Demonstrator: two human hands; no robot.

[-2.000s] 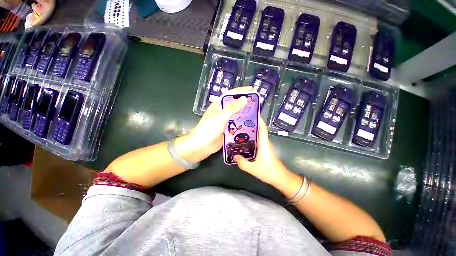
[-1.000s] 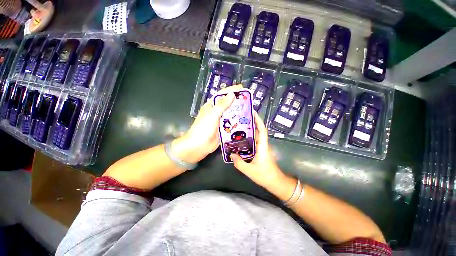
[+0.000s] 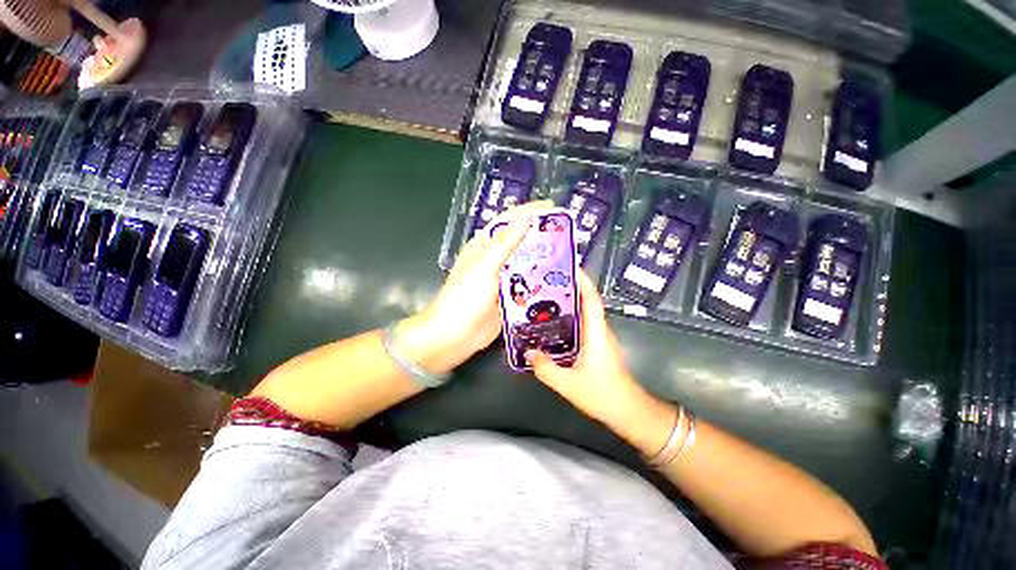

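Note:
A smartphone (image 3: 541,292) in a pink-purple case is held upright over the bench, its lit screen showing a cartoon picture. My left hand (image 3: 474,292) grips its left side and upper edge. My right hand (image 3: 585,356) holds its lower right side, the thumb at the bottom of the screen. Just beyond, a blister tray (image 3: 758,340) holds two rows of dark purple keypad phones, backs up with white labels. The smartphone and my hands partly cover two front-row phones.
Stacked clear trays (image 3: 212,345) at left hold keypad phones face-up. A white fan (image 3: 396,28) and a dotted card (image 3: 281,58) stand beyond. Crumpled clear film (image 3: 919,412) lies right, near a tall glossy tray pile (image 3: 986,367). A cardboard box (image 3: 150,423) sits under the bench edge.
The view has shifted slightly, so the trays and fan appear a little lower and farther right. Both hands keep the same hold on the smartphone.

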